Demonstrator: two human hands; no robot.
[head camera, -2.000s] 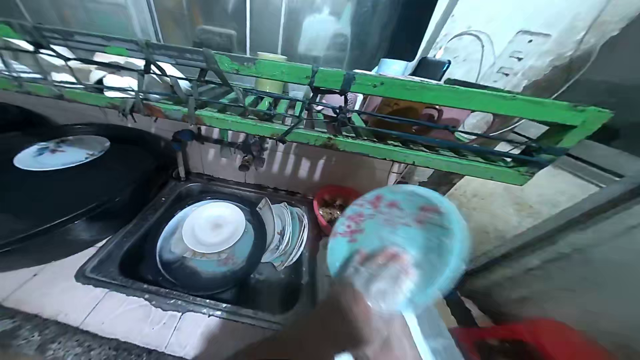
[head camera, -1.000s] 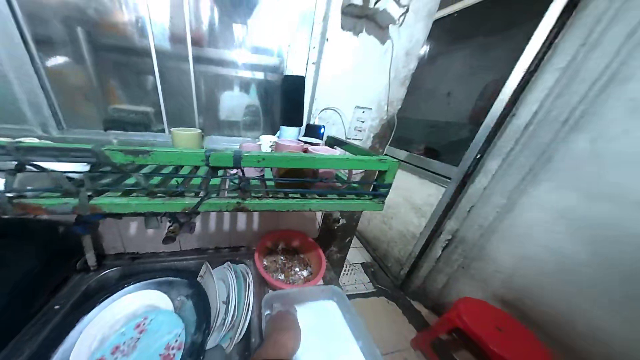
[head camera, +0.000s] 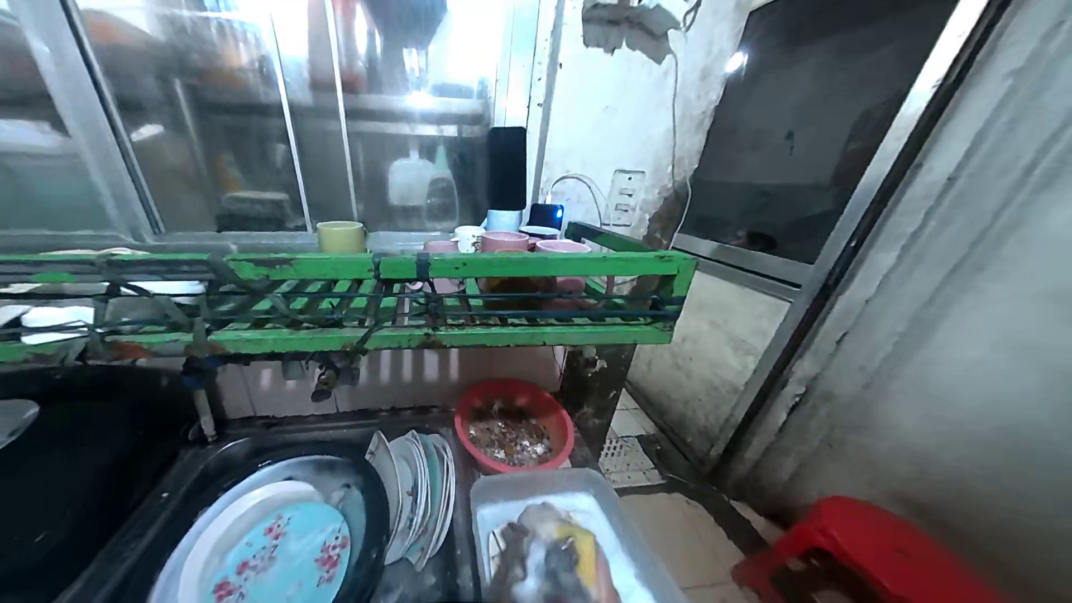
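My right hand (head camera: 605, 578), mostly cut off by the bottom edge, is closed around a foamy yellow sponge (head camera: 579, 548) and a greyish scrubbing pad or cloth, blurred. It is over a clear plastic tub (head camera: 536, 481) of whitish suds. My left hand is out of view. In the black sink (head camera: 251, 431), a light blue plate with red flowers (head camera: 285, 553) lies on a white plate (head camera: 201, 548) inside a large round basin (head camera: 364, 481). Several plates (head camera: 419, 494) stand on edge between basin and tub.
Behind the tub sits a red bowl of food scraps (head camera: 512, 427). A green slatted rack (head camera: 335, 337) with cups crosses above the sink, over a tap (head camera: 325, 381). A red plastic stool (head camera: 871, 544) stands at lower right. A black round vessel (head camera: 84, 469) is at left.
The light blue flowered plate, held in a hand two seconds ago, now lies on the white plate in the basin. The sponge has come into view at the tub. The view has swung right.
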